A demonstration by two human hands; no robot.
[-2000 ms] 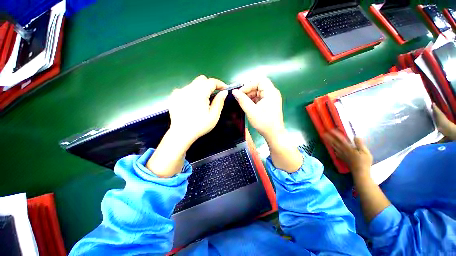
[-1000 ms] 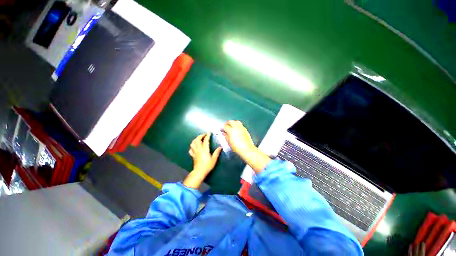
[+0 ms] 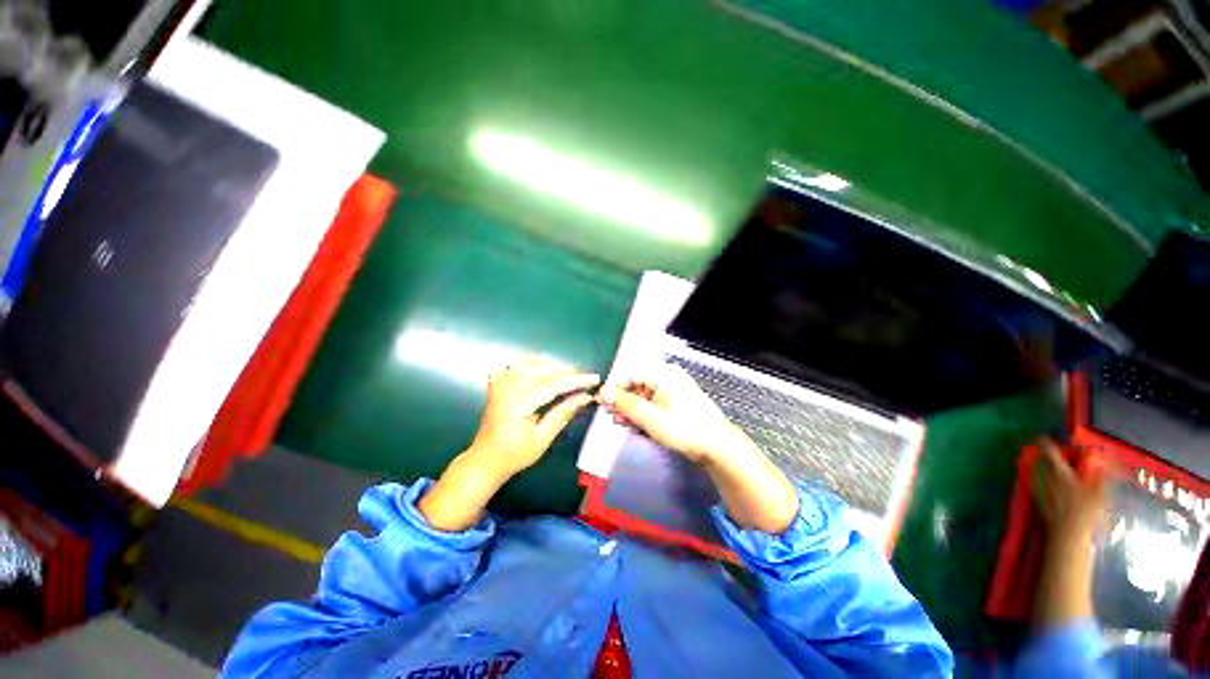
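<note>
An open laptop [image 3: 796, 431] with a black screen [image 3: 863, 305] stands at right of centre, on a white sheet [image 3: 646, 318] over a red foam pad [image 3: 908, 511]. My left hand [image 3: 518, 418] is over the green mat, left of the laptop. My right hand [image 3: 679, 414] is over the laptop's left edge. The fingertips of both hands meet in a pinch at the laptop's left side. Any piece between them is too small and blurred to tell.
A closed dark laptop [image 3: 139, 252] lies at left on a white sheet over stacked red pads [image 3: 299, 338]. Another person's hand [image 3: 1064, 497] is over red pads at right, near another open laptop [image 3: 1152, 385]. The floor has a yellow line [image 3: 252, 528].
The view first swung left from the screen's top edge, then partly back right. A second ago my hands were apart around a small clear or whitish piece over the mat; now their fingertips meet.
</note>
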